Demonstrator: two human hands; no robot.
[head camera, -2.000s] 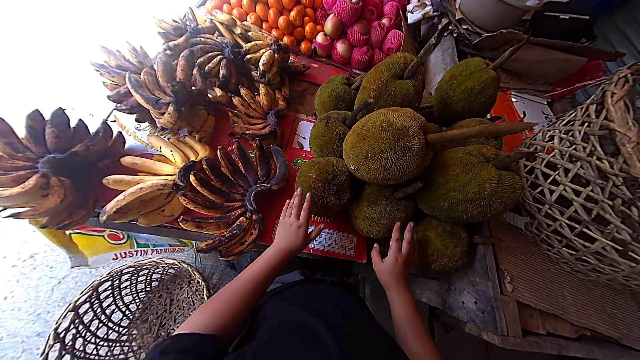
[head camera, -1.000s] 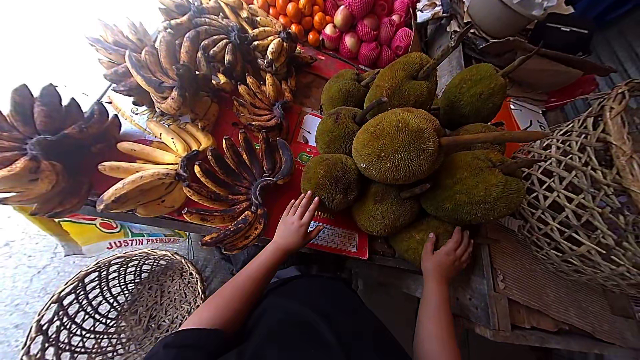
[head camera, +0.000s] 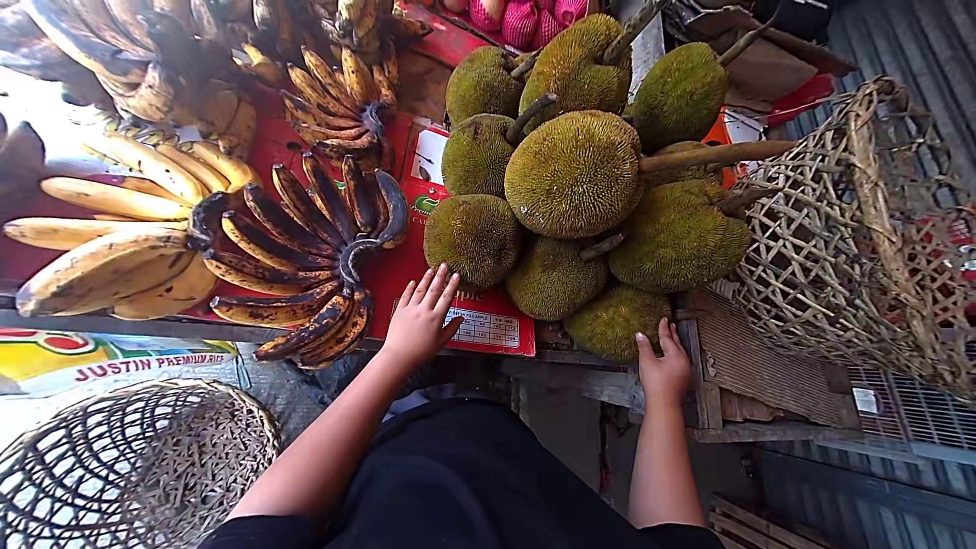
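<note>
Several spiny green-brown jackfruits (head camera: 576, 174) are piled on the wooden stall, some with thick stems. My left hand (head camera: 422, 314) lies with fingers spread over the red printed carton (head camera: 496, 332), its fingertips at the lower edge of a round jackfruit (head camera: 473, 238). My right hand (head camera: 663, 362) is at the pile's front right corner, with fingers apart and the fingertips against the lowest jackfruit (head camera: 619, 322). Neither hand is closed around a fruit. Left of my left hand lies a dark-spotted banana bunch (head camera: 305, 263), beside a yellower bunch (head camera: 130, 229).
A round woven basket (head camera: 137, 465) stands below at the left, near a printed rice sack (head camera: 114, 358). An openwork woven basket (head camera: 831, 244) leans at the right, above corrugated cardboard (head camera: 770, 358). Pink net-wrapped fruits (head camera: 526, 21) are at the back.
Two seconds ago my right hand was raised in front of the pile; it has moved right to the lowest jackfruit. My left hand stays near the same jackfruit. The view has shifted closer.
</note>
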